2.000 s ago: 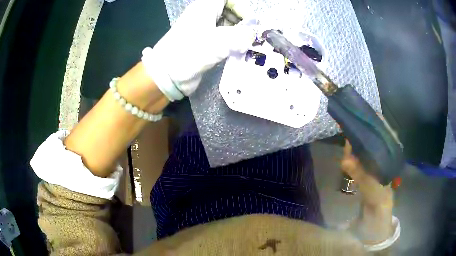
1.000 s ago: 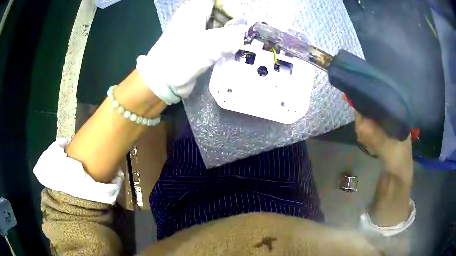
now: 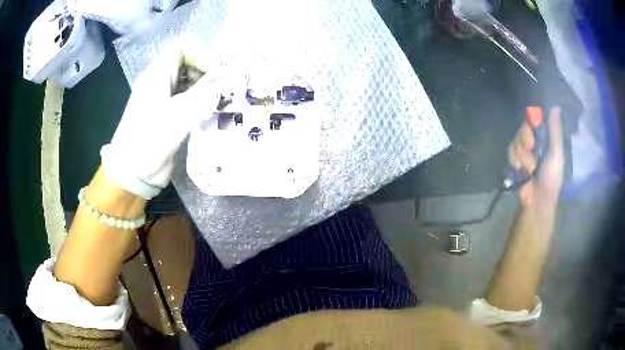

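Note:
The white plastic housing (image 3: 253, 160) lies on the silvery bubble-wrap sheet (image 3: 384, 130), with dark openings, a round dark hole and a thin yellow strand showing in its upper half. My left hand (image 3: 161, 113), in a white glove, holds the housing at its upper left edge; the fingertips are hard to make out in the glare. My bare right hand (image 3: 538, 154) is at the right, well away from the housing, closed around the dark-handled tool (image 3: 562, 102) with a red part. The handle is blurred, and the tool's pale shaft points up and left.
Other white units (image 3: 86, 51) stand at the upper left. A pale blue-edged tray or sheet (image 3: 593, 137) is at the far right. A dark cord hangs below my right hand. A small metal piece (image 3: 458, 242) lies near the front. The sheet's near corner overhangs my lap.
My right hand has moved the tool off the housing, up and right. The housing, sheet and left hand show further left in view. More white units have come into view at upper left.

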